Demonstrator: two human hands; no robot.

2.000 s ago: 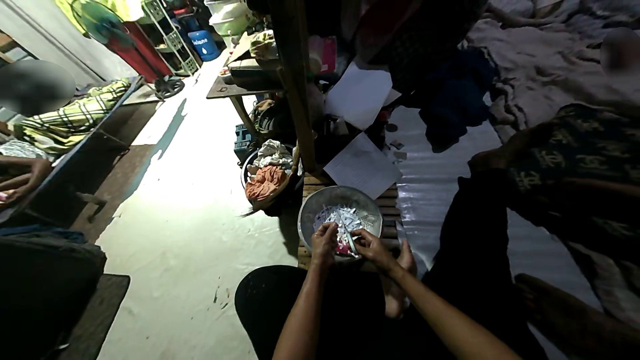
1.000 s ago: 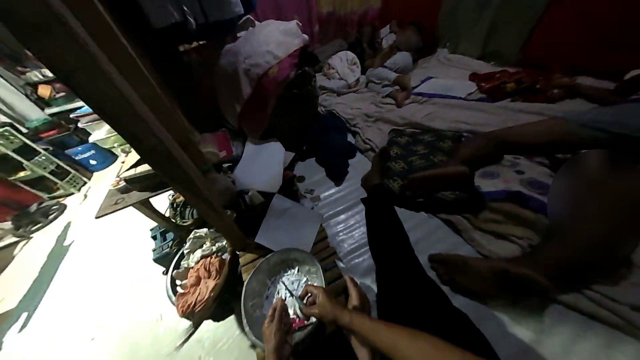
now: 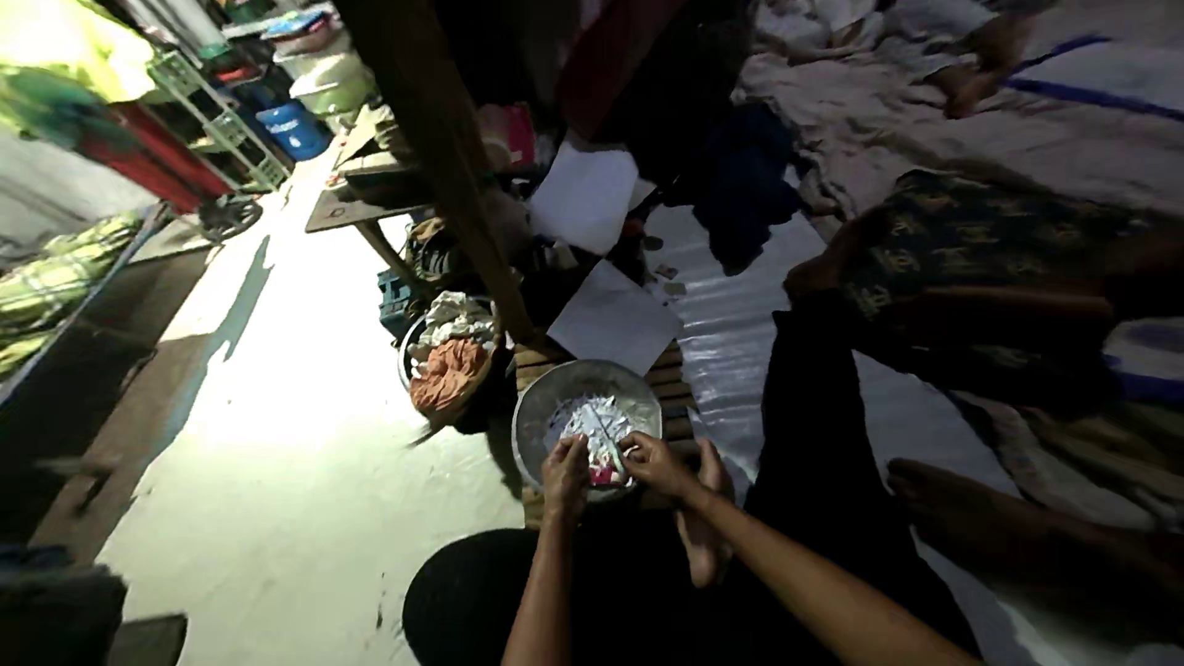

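Note:
A round metal basin (image 3: 536, 435) stands on a slatted wooden surface (image 3: 680, 393) in front of me. Small white strips, apparently of paper (image 3: 592, 416), lie heaped in it, with a pink-red piece (image 3: 603, 474) near its close side. My left hand (image 3: 566, 476) is over the basin's near left part with fingers closed together; whether anything is in it is too small to tell. From the right, my right hand (image 3: 652, 462) pinches a thin, pale, long item (image 3: 610, 439) that slants over the strips. Its exact kind is unclear.
White sheets (image 3: 615, 319) lie beyond the basin. A tub of crumpled cloths (image 3: 449, 375) stands left of a wooden post (image 3: 462, 157), near a low table (image 3: 347, 211). At right are another person's bare foot (image 3: 925, 481), a patterned dark cloth (image 3: 980, 250) and bedding (image 3: 860, 111).
The view swung right, then back left. Both hands stay at the basin throughout, and the thin pale item is in the right hand's fingers now.

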